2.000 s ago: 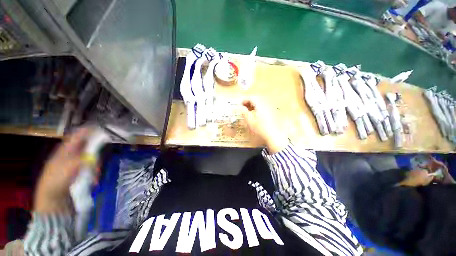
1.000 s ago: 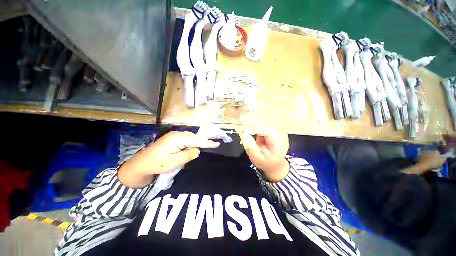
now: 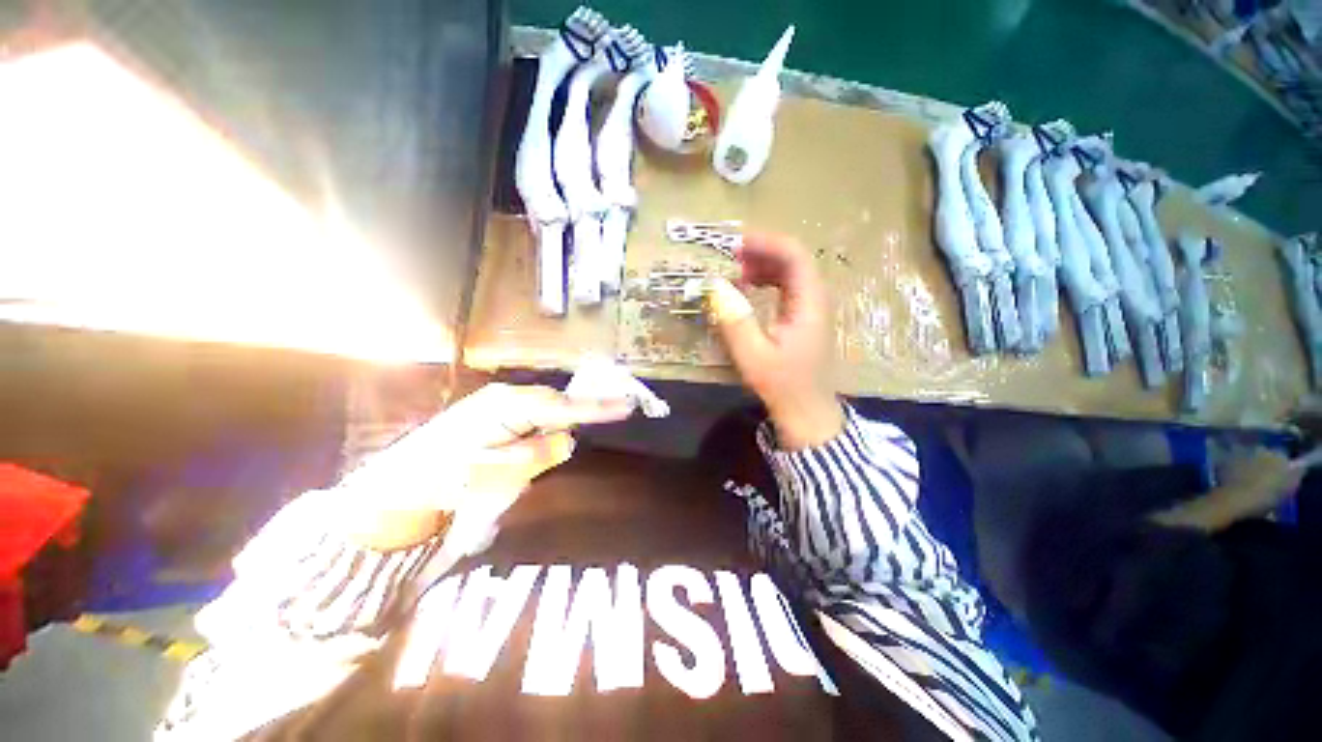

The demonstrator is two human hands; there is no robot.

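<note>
My left hand [image 3: 500, 449] is closed around a white limb part [image 3: 621, 389] over my lap, below the bench's front edge. Only the part's white end shows past the fingertips; the rest is hidden by the hand. My right hand [image 3: 779, 326] reaches over the bench with thumb and forefinger bent, a yellow cot on the thumb. Its fingertips are at the thin pale pins [image 3: 670, 284]; I cannot tell whether it pinches one. The pins lie loose on the tan bench top [image 3: 855, 232].
The heating box [image 3: 392, 87] glows blinding white at left. Three limb parts [image 3: 576, 174] lie beside it, then a small bowl [image 3: 702, 116] and a white bottle [image 3: 751, 128]. More limb parts [image 3: 1022, 239] lie at right. A person's arm [image 3: 1232, 493] shows far right.
My right hand has moved forward from near my left hand to the pins. My left hand stays with its part. The heating box interior has gone from dark to glaring white.
</note>
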